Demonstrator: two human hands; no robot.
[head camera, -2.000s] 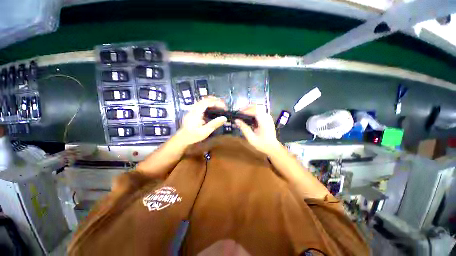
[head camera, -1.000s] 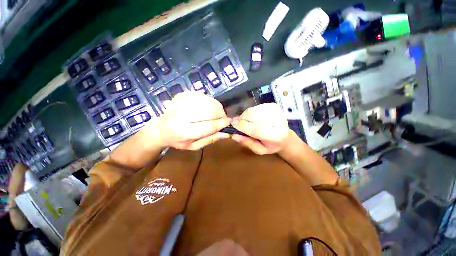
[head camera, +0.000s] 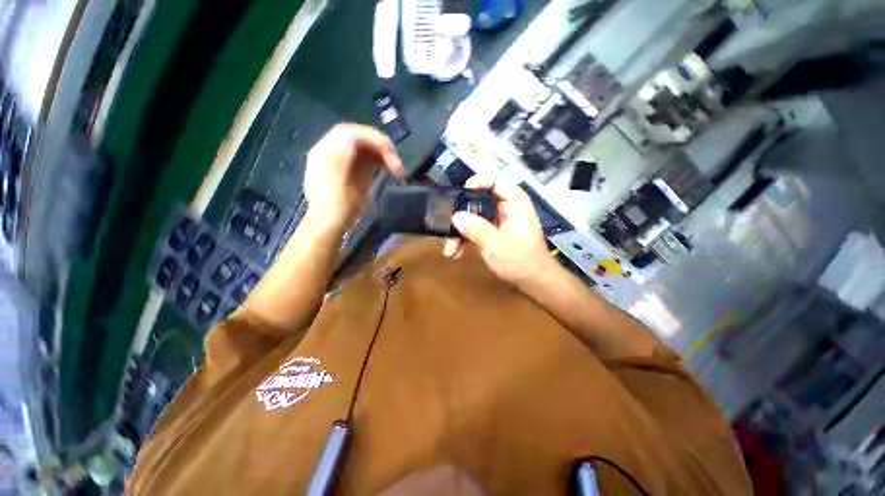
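My right hand (head camera: 509, 232) grips a small black unit (head camera: 475, 205) between thumb and fingers, in front of my chest. A larger dark shape (head camera: 408, 209) lies against its left side; blur hides whether it is part of the unit. My left hand (head camera: 344, 172) is raised at the left of this dark shape, fingers curled and apart, with nothing seen in it. Black units in a clear blister tray (head camera: 199, 266) lie at the left. Another black unit (head camera: 390, 116) lies on the bench above my hands.
A benchtop machine (head camera: 553, 131) with open bed and dark fixtures stands at the upper right. Its front edge carries small buttons, one red and yellow (head camera: 609, 267). A white fan (head camera: 434, 39) and a white slip (head camera: 386, 39) are at the top. A green strip (head camera: 155, 126) runs along the left.
The view has turned right, towards the machine, and the trays have swung to the left. My left hand has come off the unit and moved apart from my right hand, which still holds it.
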